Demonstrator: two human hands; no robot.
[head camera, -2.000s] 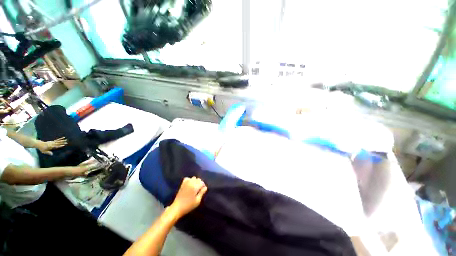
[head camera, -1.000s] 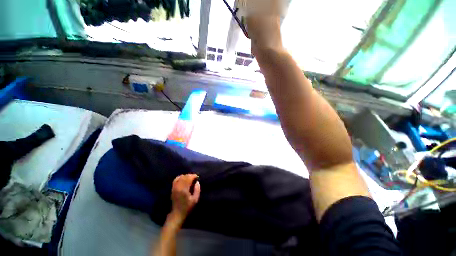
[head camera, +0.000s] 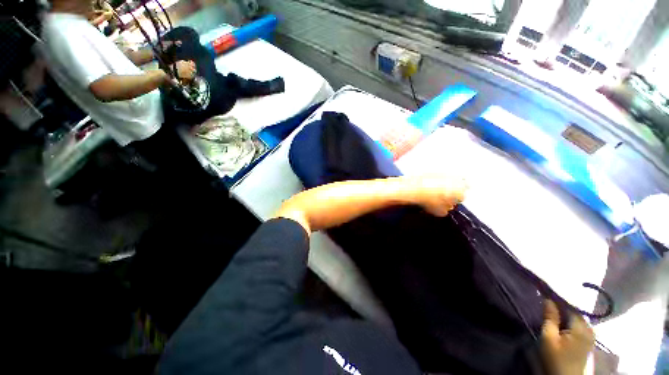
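Observation:
A black garment (head camera: 440, 271) lies over the blue padded form (head camera: 308, 154), whose rounded end shows at the left. My left hand (head camera: 444, 194) is closed on the garment's far edge near the middle of the form. My right hand (head camera: 568, 340) is at the garment's lower right end, slightly blurred, with its fingers on the cloth. A dark curved hook (head camera: 605, 300), perhaps of a hanger, sticks out past the garment just above my right hand.
The white padded table (head camera: 506, 187) is under the form. Blue bars (head camera: 543, 150) lie behind it. A wall box (head camera: 397, 60) with a cord is at the back. At the left a person (head camera: 110, 80) handles dark cloth on a neighbouring table (head camera: 293, 73).
My view has turned left and down. My left hand has moved along the garment to its far edge. My raised right arm has come down to the garment's right end, where a dark hook now shows.

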